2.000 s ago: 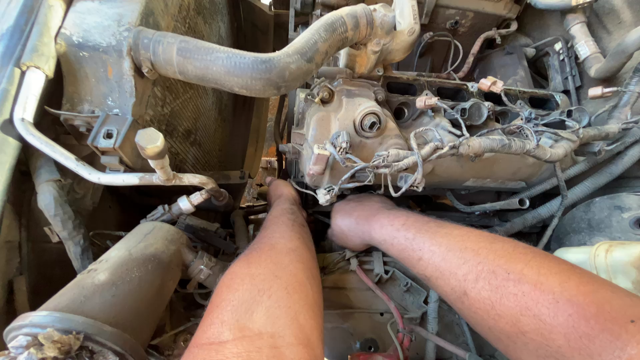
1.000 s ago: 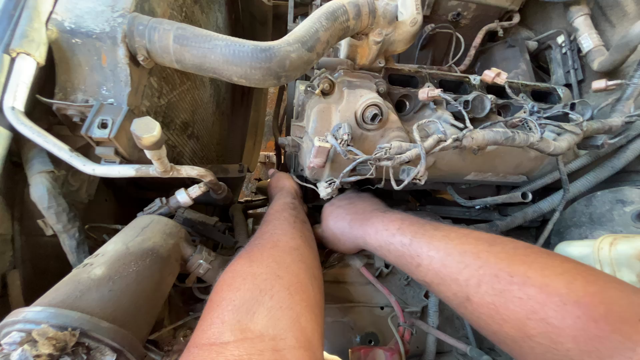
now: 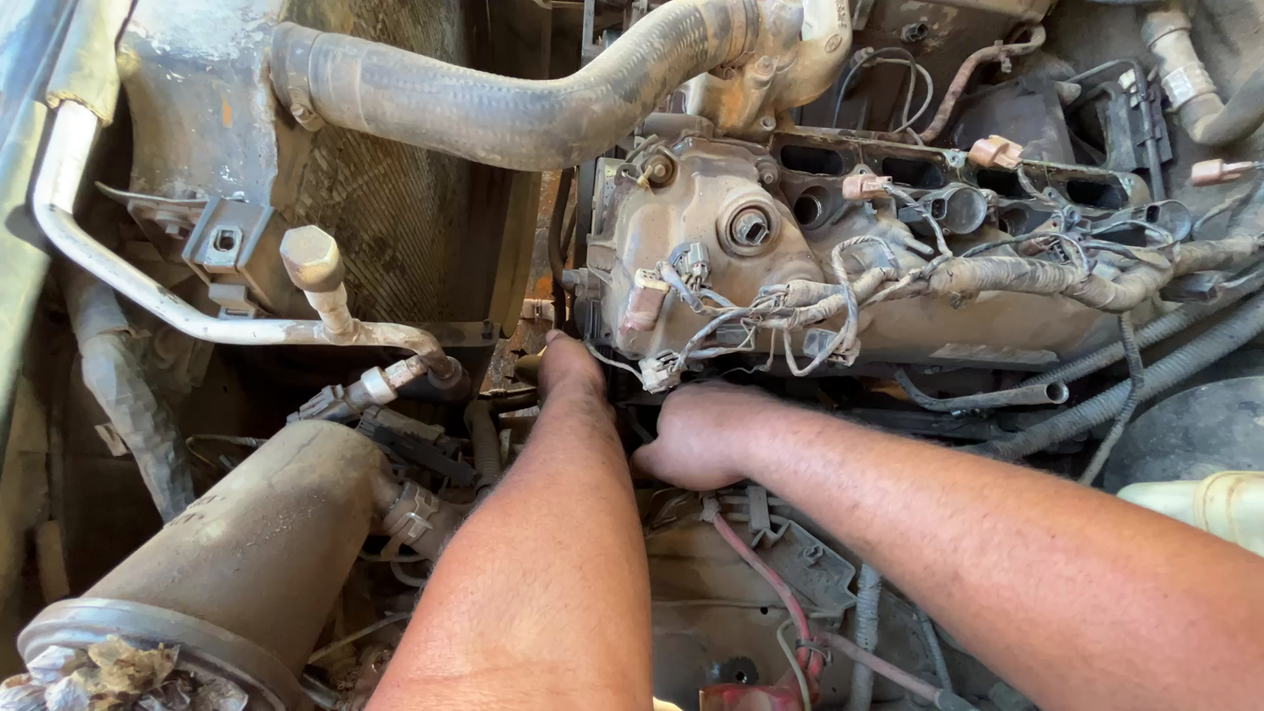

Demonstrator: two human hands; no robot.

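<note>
Both of my arms reach into the gap at the near side of a dusty car engine [image 3: 691, 237]. My left hand [image 3: 571, 367] is deep beside the engine's front end, with its fingers hidden below. Close to its right, my right hand [image 3: 696, 434] is bent down under the engine's edge, and its fingertips are out of sight. What either hand touches down there cannot be seen. Just above my right hand hangs a loose wiring connector [image 3: 660, 372] of the wiring harness [image 3: 1017, 275]. An oil filler opening [image 3: 750, 229] shows on the engine cover.
A thick radiator hose [image 3: 444, 104] crosses above, from the radiator [image 3: 395, 217] to the engine. A metal pipe [image 3: 197, 321] with a hex cap bends along the left. At lower left lies a dusty cylindrical canister [image 3: 247, 543]. A red cable [image 3: 760, 568] runs below my right forearm.
My right hand has shifted slightly down against the engine since two seconds ago. My left hand stays in about the same place.
</note>
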